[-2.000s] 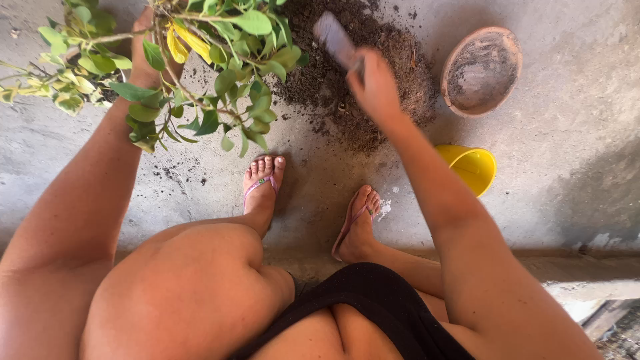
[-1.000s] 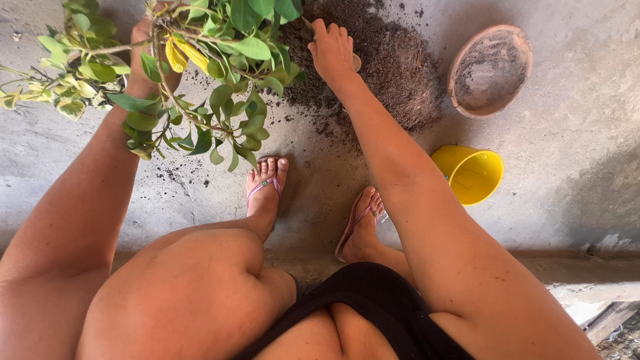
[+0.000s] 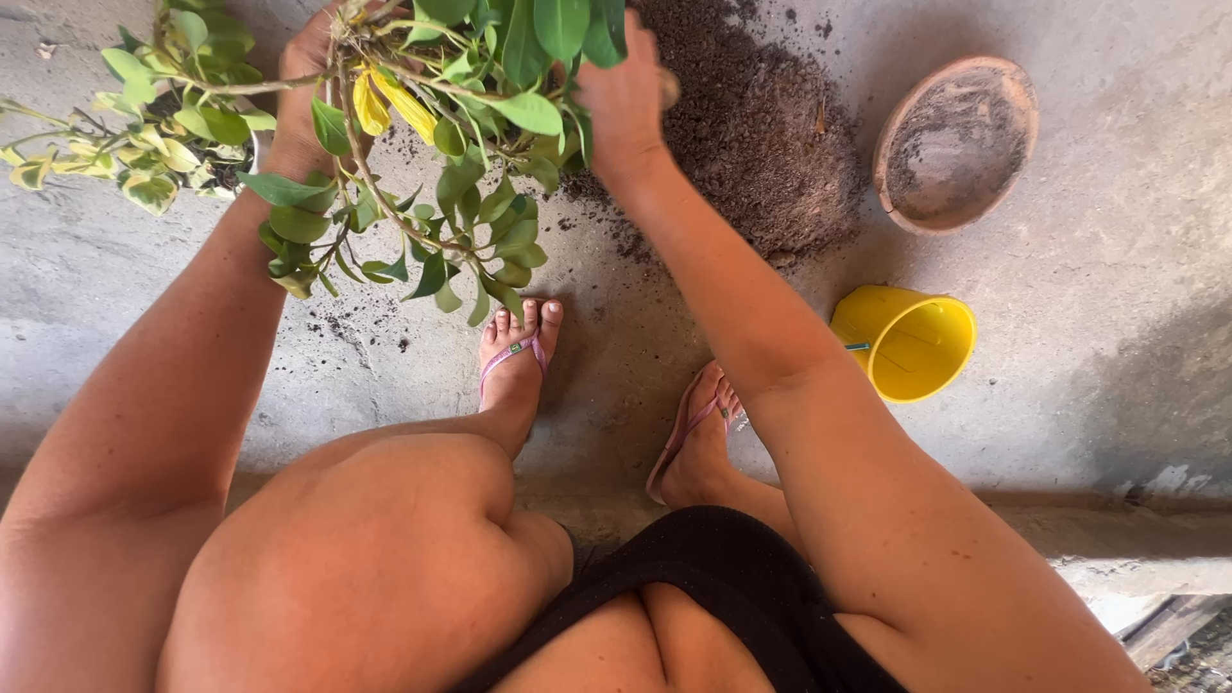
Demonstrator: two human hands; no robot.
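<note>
A leafy green plant (image 3: 481,207) with a few yellow leaves (image 3: 385,101) spreads across the top centre. Behind its stems, at the upper left, is my left hand (image 3: 313,82); leaves hide its fingers and what they grip. My right hand (image 3: 626,106) is at the plant's right side, beside a pile of dark soil (image 3: 770,144). Leaves cover part of its fingers, and a small rounded brownish thing shows at its right edge. Whether it holds a tool cannot be told.
A round clay dish (image 3: 958,144) lies right of the soil, with a yellow plastic pot (image 3: 919,346) below it. A variegated plant (image 3: 159,154) is at the upper left. My feet in pink flip-flops (image 3: 515,361) stand on the concrete floor (image 3: 597,327). A ledge (image 3: 1107,534) runs along the lower right.
My right hand has moved left from over the soil pile to the plant's leaves. The scoop-like tool seen in it two seconds ago no longer shows clearly.
</note>
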